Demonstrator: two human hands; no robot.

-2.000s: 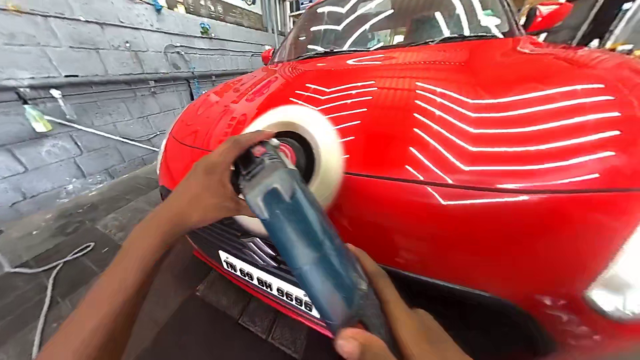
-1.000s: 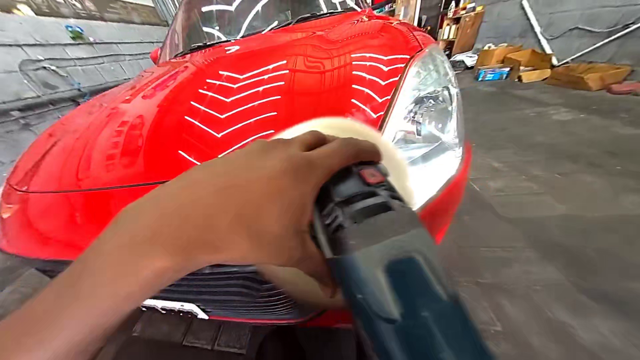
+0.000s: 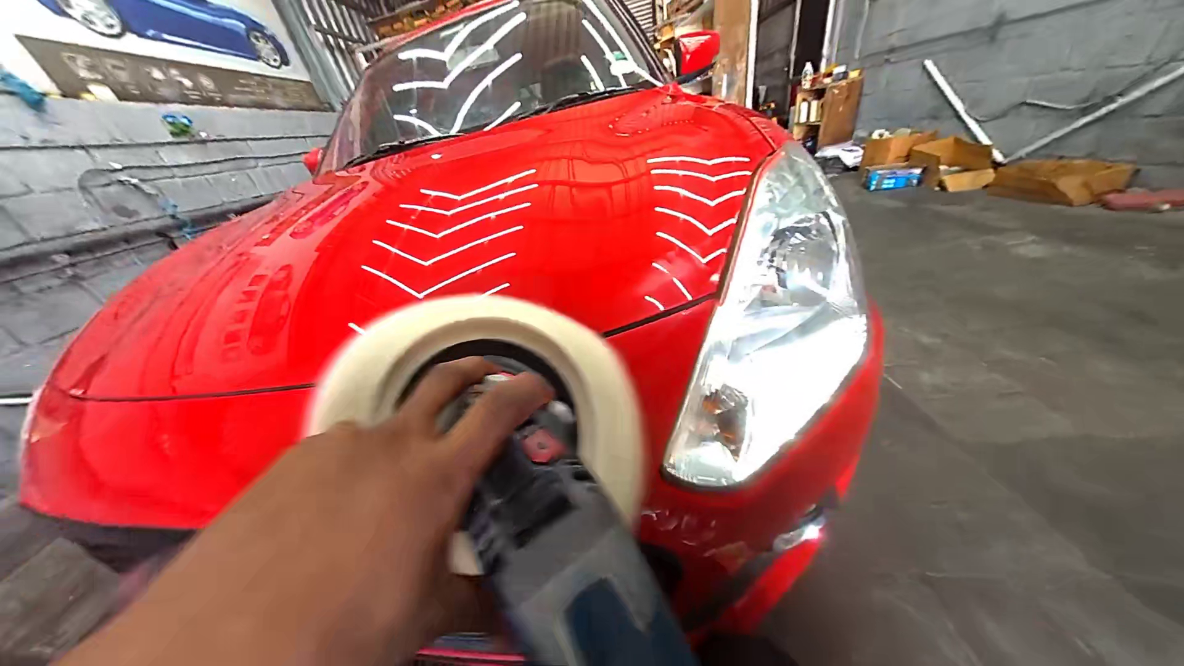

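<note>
A blue and black rotary polisher [image 3: 573, 546] reaches up from the bottom of the view. My left hand [image 3: 398, 499] grips its head from the left, fingers curled over the top. Its round cream polishing pad [image 3: 370, 361] is before the red car's front bumper [image 3: 185, 444], overlapping the front edge of the hood [image 3: 592, 222]; the pad's rim is blurred. Right of the pad is the headlight [image 3: 786, 314]. Whether the pad touches the paint cannot be told. My right hand is out of view, as is the polisher's rear end.
A grey block wall [image 3: 55, 166] runs along the left, with a car poster [image 3: 176, 46] above. Opened cardboard boxes [image 3: 1064, 180] and a blue box [image 3: 894, 178] lie on the grey floor [image 3: 1017, 416] at the back right, near a wooden cabinet [image 3: 840, 109].
The polisher and my left hand have moved along the car's front from beside the number plate toward the headlight. My right hand, seen at first on the polisher's body, has left the view. The view has turned right.
</note>
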